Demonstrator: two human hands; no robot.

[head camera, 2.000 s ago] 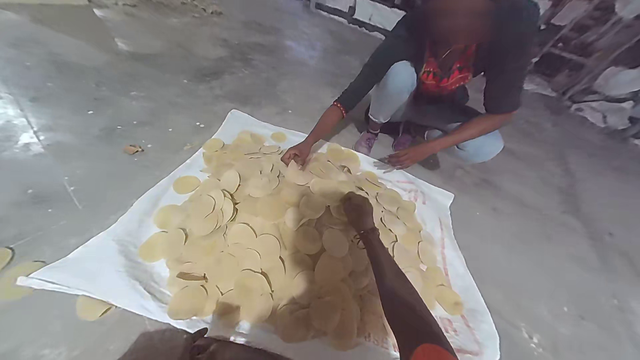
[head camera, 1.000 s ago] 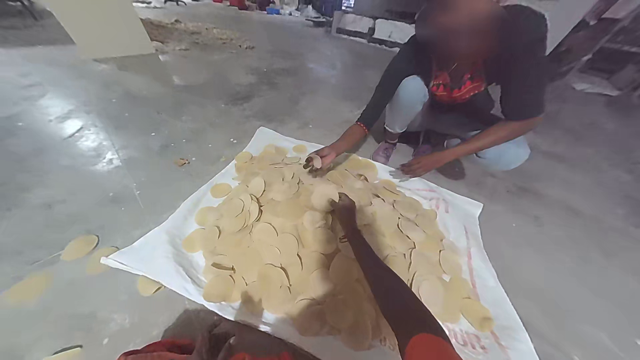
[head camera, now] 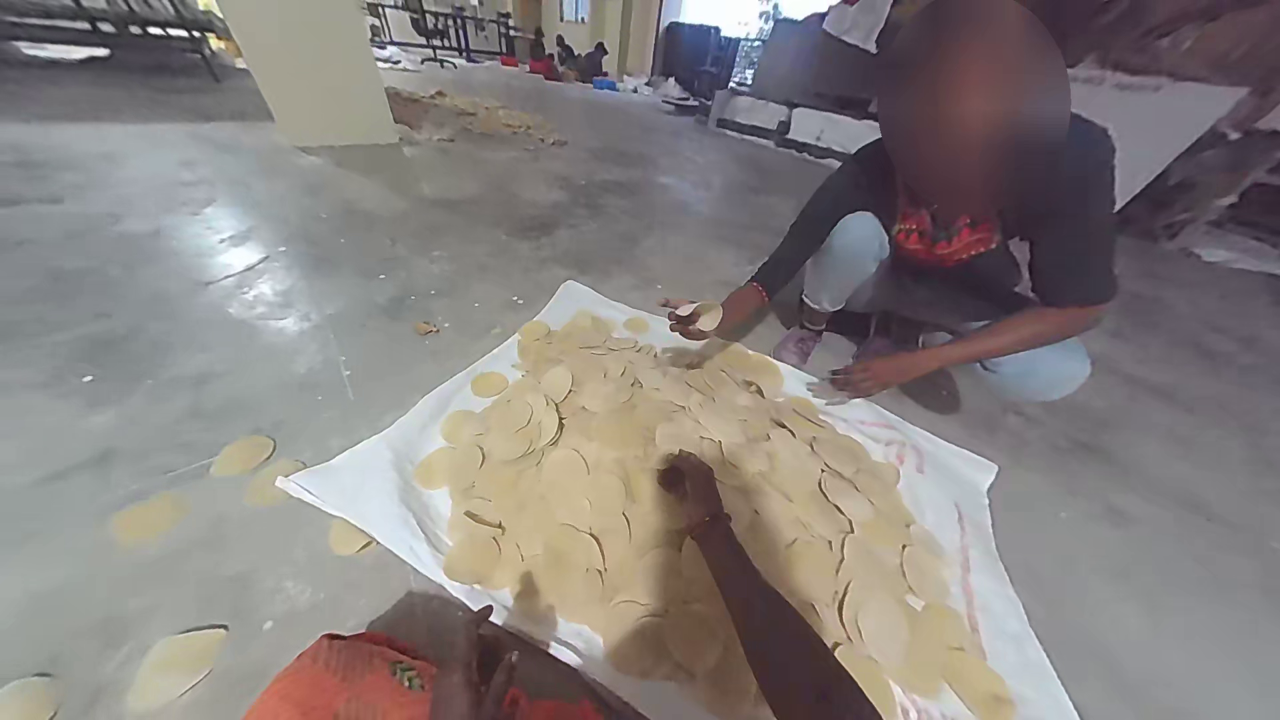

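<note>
Thin round yellowish discs [head camera: 620, 430] lie in a broad, overlapping pile on a white sheet [head camera: 975, 560] spread over the floor. My right hand [head camera: 692, 488] reaches into the middle of the pile, its fingers bent down at the discs; whether it grips one cannot be made out. My left hand [head camera: 475, 660] is low at the bottom, beside the near edge of the sheet and orange cloth, dark and partly hidden, with some fingers raised. Across the sheet a co-worker squats, holding a pale disc [head camera: 708, 316] in one hand over the far edge; the other hand hangs by the sheet's far right side.
Loose discs [head camera: 242, 455] lie on the grey concrete floor left of the sheet. A pale pillar [head camera: 315, 75] stands at the back left, near a heap of brownish scraps [head camera: 470, 115]. Several people sit far off. White bundles [head camera: 830, 130] lie behind the co-worker.
The view has tilted up. The co-worker's hand, low at the pile two seconds ago, is now raised with a disc. My right hand appeared to hold a disc one second ago; now none plainly shows.
</note>
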